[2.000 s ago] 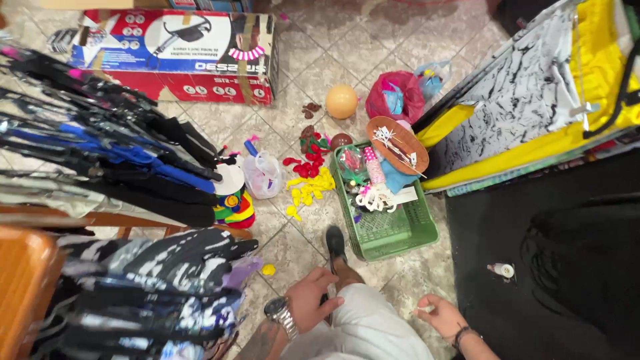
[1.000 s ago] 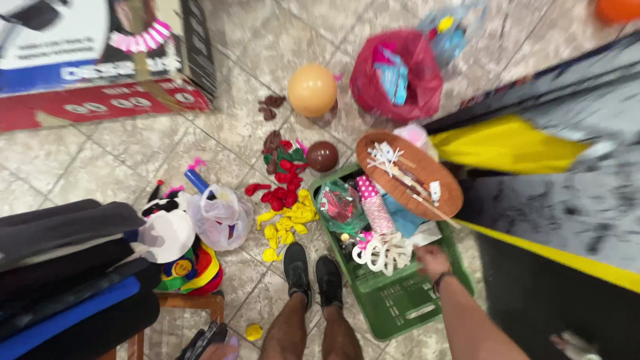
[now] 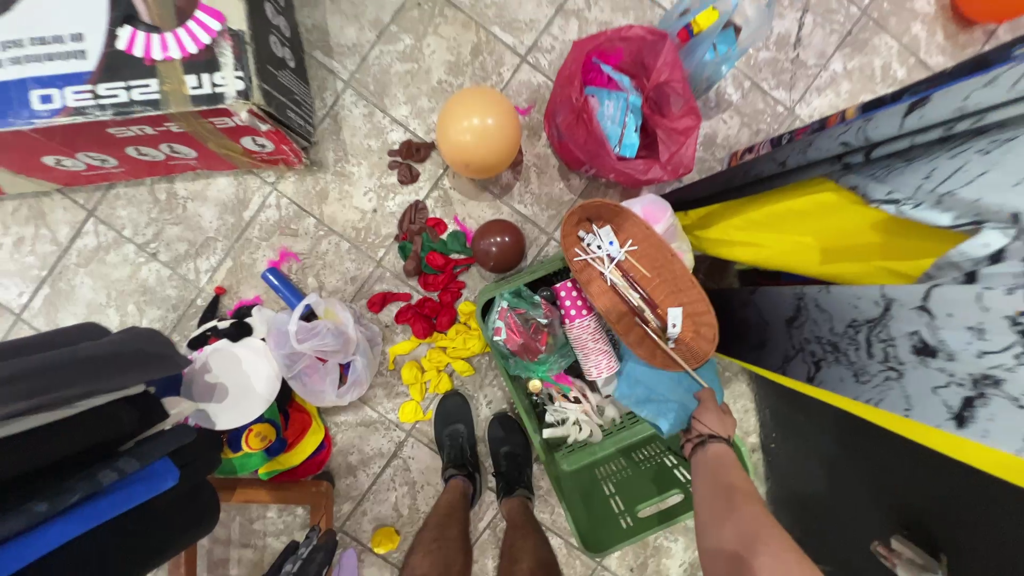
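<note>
My right hand [image 3: 709, 420] grips the lower end of a thin stick [image 3: 672, 354] that reaches up into an oval brown woven basket [image 3: 580, 232]. Brushes and white sticks lie in that basket, which rests on one corner of a green plastic crate [image 3: 576, 504]. Beside the hand is a blue cloth [image 3: 652, 392]. The crate also holds a stack of striped paper cups [image 3: 590, 346], a green plastic bag with red items [image 3: 528, 332] and tangled white pieces [image 3: 580, 420]. My left hand is out of view.
Yellow balloons [image 3: 440, 352], red balloons [image 3: 424, 316], an inflated peach balloon [image 3: 478, 132] and a brown one [image 3: 498, 246] lie on the tiled floor. A red plastic bag [image 3: 568, 104] stands behind. At left are a cardboard box [image 3: 144, 152], a white bag [image 3: 328, 352] and hanging clothes [image 3: 80, 384].
My right hand has come from beside my leg to the basket's lower end and now holds a stick. My left hand, seen two seconds ago near my knee, is out of view. The view has shifted closer to the crate.
</note>
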